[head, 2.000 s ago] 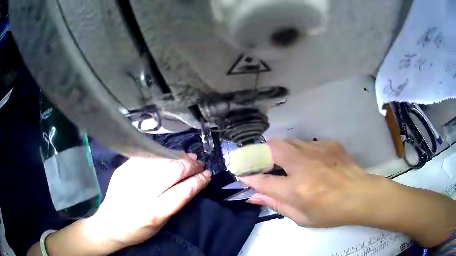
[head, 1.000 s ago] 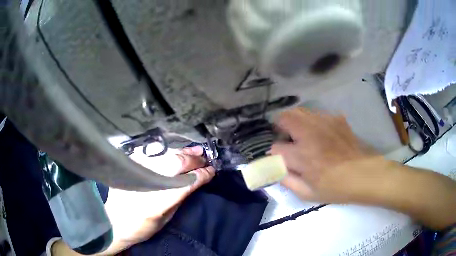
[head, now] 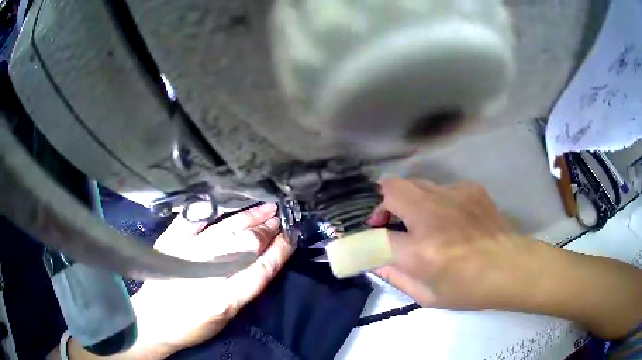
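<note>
The dark navy garment piece (head: 296, 309) lies under the machine head and hangs toward me. My left hand (head: 218, 267) is brightly lit, its fingertips together on the cloth at the left of the presser foot (head: 287, 214). The curved machine guard crosses in front of it. My right hand (head: 457, 246) is right of the needle area, fingers curled around a dark object that looks like thread snips (head: 395, 226). A pointed blade shows beside the foot. The cream tension dial (head: 359, 253) and dark spring hide part of the right fingertips and the snips.
The off-white machine head (head: 232, 84) with its large white knob (head: 422, 77) fills the top. A green tube with a pale band (head: 95, 302) stands at left. Dark scissors (head: 595, 186), a brown-handled tool (head: 565, 188) and a handwritten paper (head: 598, 91) are at right.
The view has shifted closer to the machine head, so the upper knob looks larger. My right hand moved up behind the dial, then slightly back down. My left fingertips remain at the foot.
</note>
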